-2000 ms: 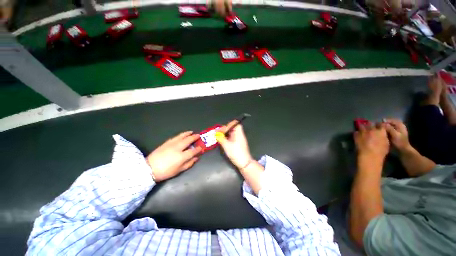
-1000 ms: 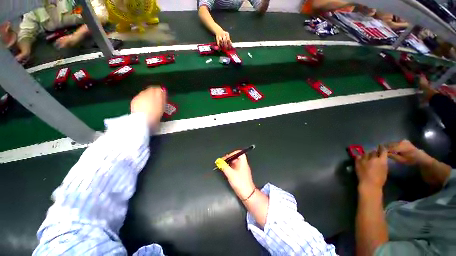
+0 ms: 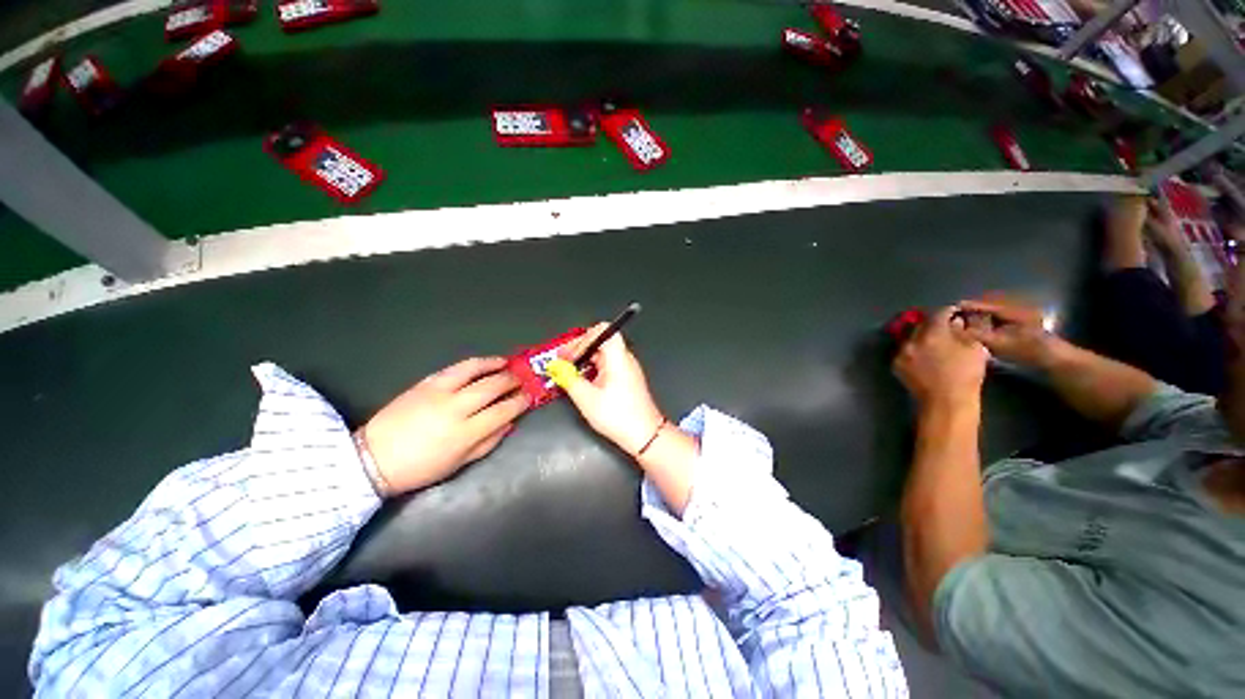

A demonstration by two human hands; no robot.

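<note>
A red labelled product unit [image 3: 533, 369] lies at the middle of the dark worktop, its white label partly hidden by my fingers. My left hand [image 3: 444, 426] holds the unit's left end, fingers over its edge. My right hand [image 3: 614, 393] holds the pen-like hand tool [image 3: 610, 332] like a pen. The tool's black shaft points up to the right and its yellow section is at my fingers, over the label. The tool's tip is too small to make out.
The green belt [image 3: 437, 82] beyond the white edge rail [image 3: 410, 228] carries several red units. A grey metal post [image 3: 85, 198] stands at the left. A neighbour's hands [image 3: 956, 348] hold a small red unit at the right. Another person's arms show further right.
One second ago my left hand was over the belt by a red unit; now it is back on the worktop holding a unit. My right hand has brought the tool over its label. The view has tilted down.
</note>
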